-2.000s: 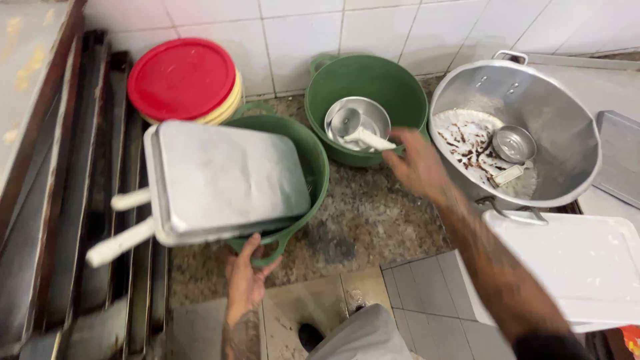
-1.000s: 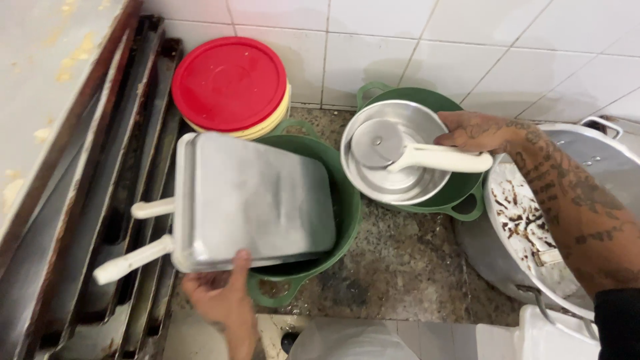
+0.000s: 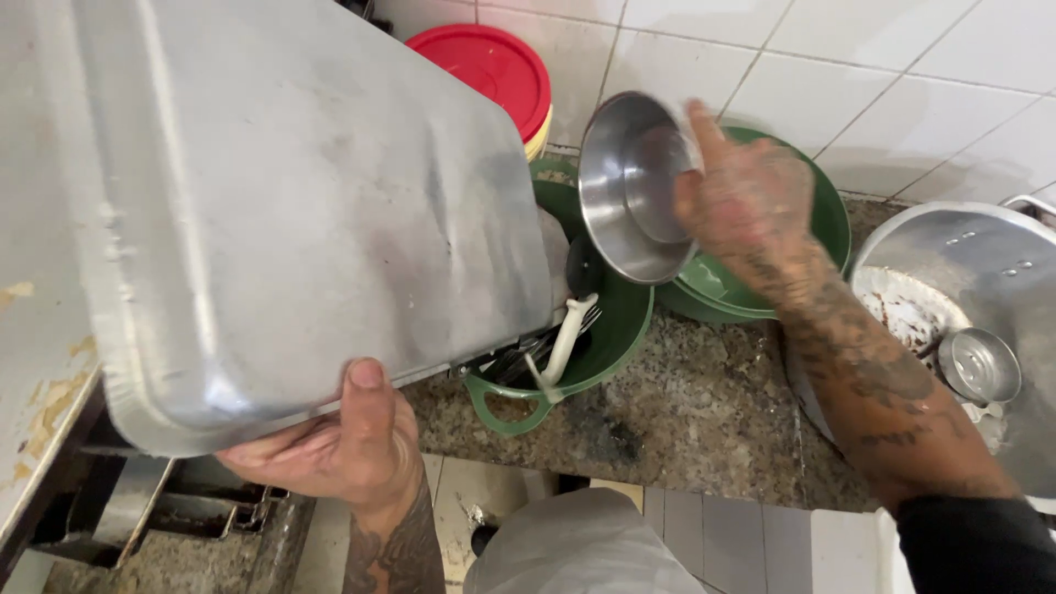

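Note:
My left hand [image 3: 355, 445] grips the lower edge of a large rectangular metal pan [image 3: 313, 214], which is lifted and tilted over the left green tub. In my right hand [image 3: 742, 198], blurred by motion, is a metal bowl [image 3: 635, 190], tipped on its side between the two green tubs. The left green tub [image 3: 615, 355] contains a white-handled utensil [image 3: 568, 340], a fork [image 3: 590, 320] and dark utensils. Behind my right hand stands the other green tub [image 3: 825, 198], with a green item [image 3: 714, 280] visible inside it.
A round container with a red lid [image 3: 495, 74] stands by the tiled wall. At right, a large aluminium pot [image 3: 907, 227] holds a small metal cup [image 3: 979, 365] and a soiled white item. Dark metal trays [image 3: 132, 503] lie at lower left, beside the granite counter [image 3: 676, 404].
The rectangular pan has been raised from the left green tub toward the left, uncovering utensils. My right hand has moved the bowl left, away from above the right tub.

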